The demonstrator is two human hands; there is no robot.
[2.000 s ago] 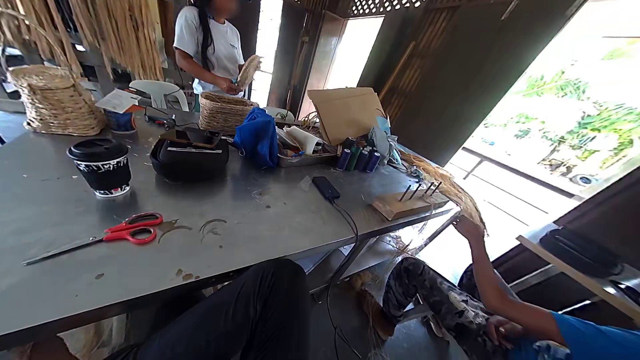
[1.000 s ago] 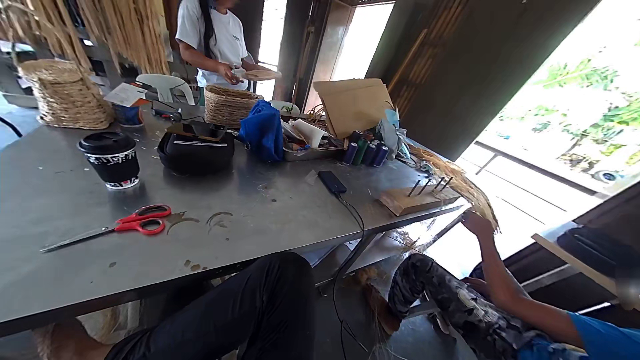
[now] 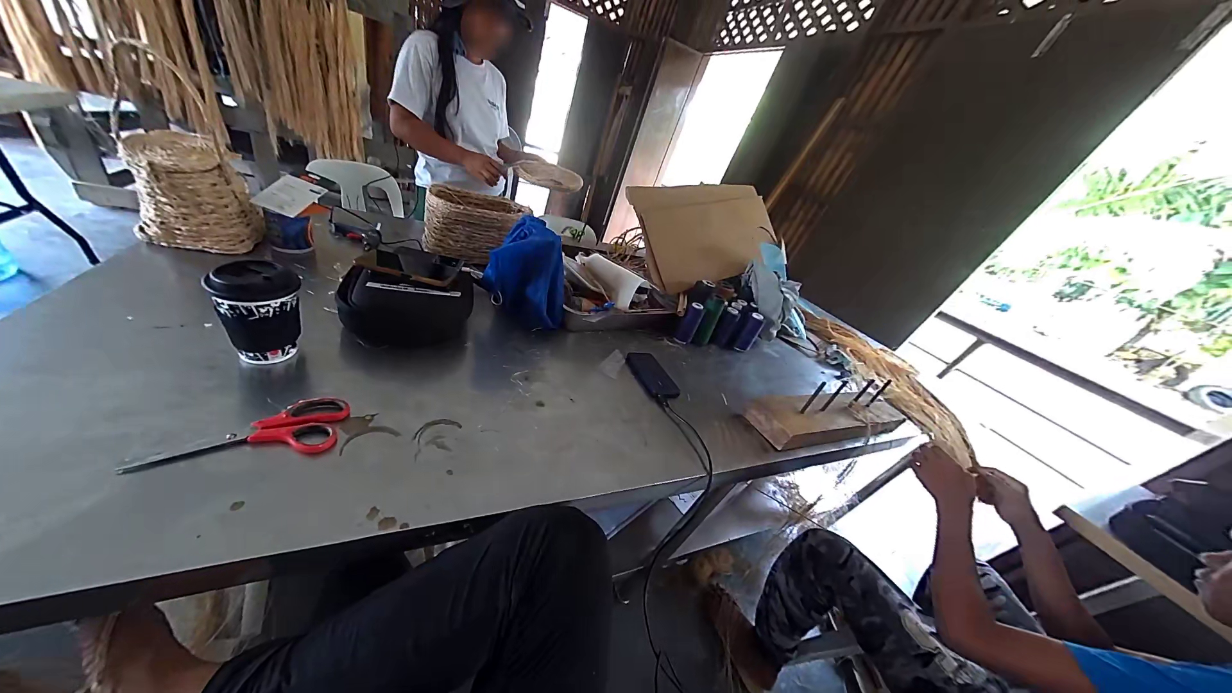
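Neither my left hand nor my right hand is in view; my black-trousered leg [image 3: 462, 606] shows below the table's front edge. Red-handled scissors [image 3: 289, 428] lie on the metal table [image 3: 539, 423], blades toward the left. Behind them stand a lidded paper cup [image 3: 255, 313] and a black case [image 3: 404, 303]. A black power bank [image 3: 653, 375] has a cable running off the front edge. Toward the right edge is a wooden block [image 3: 818, 421] with several upright metal pins. A bundle of dry plant fibre [image 3: 910, 385] hangs over the table's right end, gripped by a seated co-worker's hands [image 3: 972, 476].
At the back are a woven basket with a handle [image 3: 192, 197], an oval woven basket [image 3: 472, 219], a blue cloth bag [image 3: 527, 274], a tray of supplies [image 3: 616, 318], several thread spools [image 3: 717, 322] and a cardboard piece [image 3: 703, 231]. Another person [image 3: 462, 106] stands behind, holding a flat woven piece [image 3: 549, 175].
The seated co-worker's second hand has come up to the fibre bundle, where only one hand was before. The standing person's flat woven piece is now held lower and tilted differently.
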